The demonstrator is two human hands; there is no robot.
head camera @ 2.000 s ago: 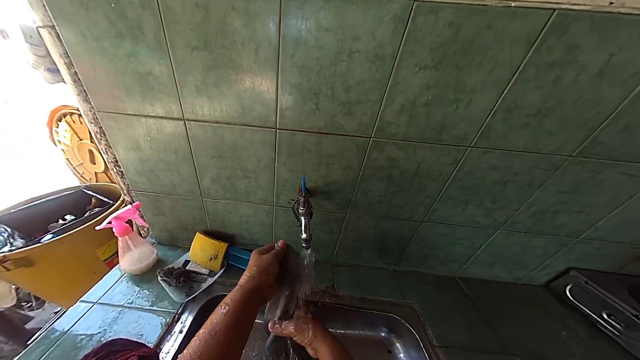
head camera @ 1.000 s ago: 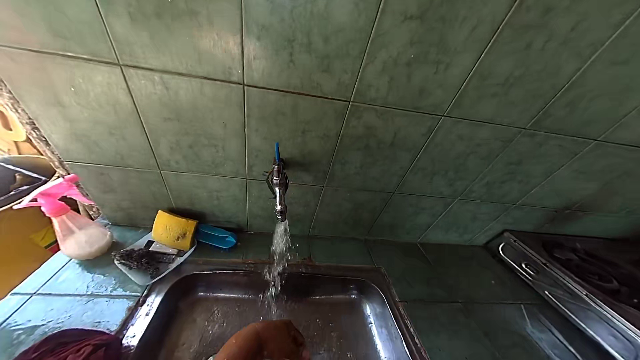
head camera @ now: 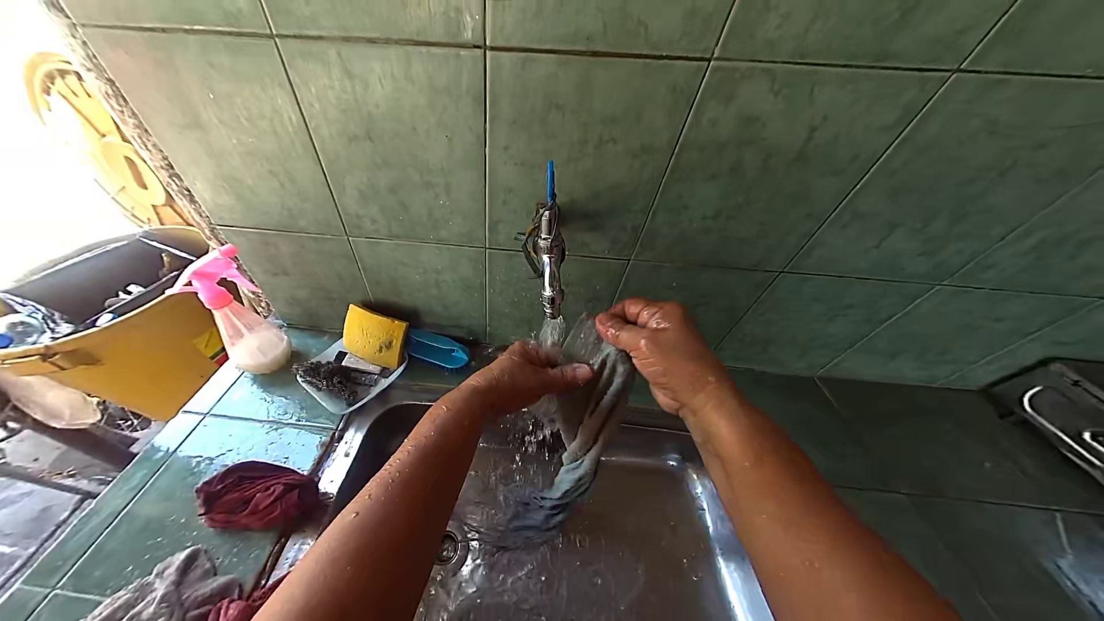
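Observation:
Water runs from a metal wall faucet [head camera: 549, 259] with a blue lever. Just below its spout, my left hand [head camera: 530, 378] and my right hand [head camera: 657, 349] pinch the upper part of a wet grey cloth [head camera: 595, 423]. The cloth hangs down into the stainless steel sink [head camera: 647, 535], its darker lower end near the sink floor. Water falls over my left hand and the cloth. Beside the sink on the left lie a dark red cloth [head camera: 257, 495] and a grey rag [head camera: 172, 586].
Left of the faucet, a dish [head camera: 323, 397] holds a yellow sponge [head camera: 375, 335] and a dark scourer [head camera: 332, 379], near a blue plastic-handled item [head camera: 437, 348]. A pink-topped spray bottle [head camera: 250, 336] stands by a yellow bin [head camera: 129, 354]. A stove [head camera: 1065, 414] is at right.
Both hands now hold the grey cloth up under the faucet; one second ago only one hand showed, low in the sink. The view has shifted.

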